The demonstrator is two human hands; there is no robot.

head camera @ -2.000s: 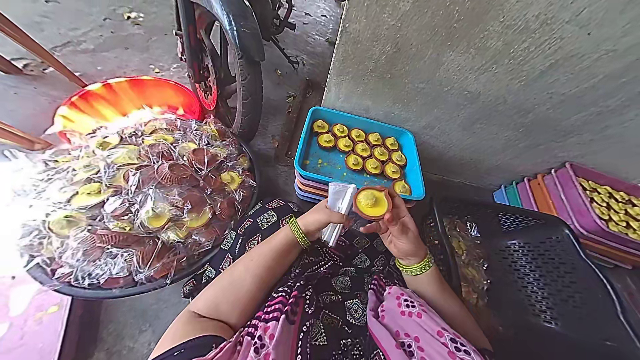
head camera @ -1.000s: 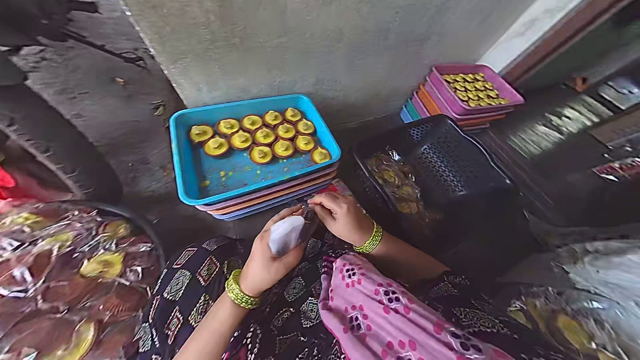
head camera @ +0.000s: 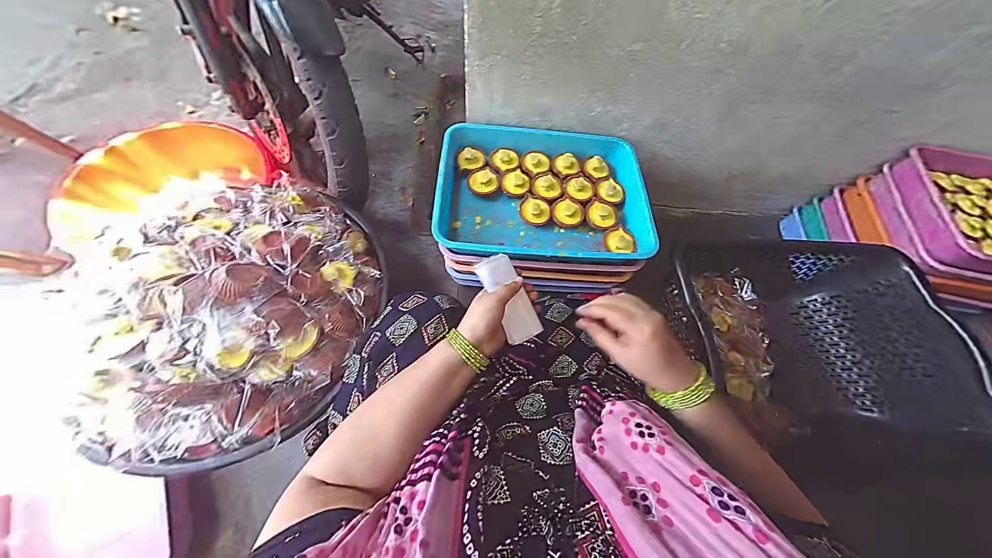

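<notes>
My left hand [head camera: 494, 314] is closed on a stack of clear plastic sleeves [head camera: 515, 304] above my lap. To its right, my right hand [head camera: 639, 337] hovers with fingers bent and thumb near the fingertips; it is blurred, and whether something thin is between them I cannot tell. Beyond both hands, a blue plastic tray [head camera: 496, 246] tops a stack of trays and holds rows of small brown cups with yellow filling [head camera: 547, 187], each with a peaked middle. One such cup [head camera: 619, 239] lies at the tray's near right corner.
On the left stands a wide dark tub [head camera: 380, 267] heaped with wrapped cups [head camera: 240, 287], with an orange-red basin [head camera: 163, 155] behind. A motorcycle wheel [head camera: 337, 116] is beyond. At right are a black perforated crate [head camera: 860, 333] with wrapped pieces and stacked trays [head camera: 930, 209] by the wall.
Two seconds ago my right hand held a yellow-filled cup; it is now out of that hand. My hands, together one second ago, are now apart. The view has swung right and back.
</notes>
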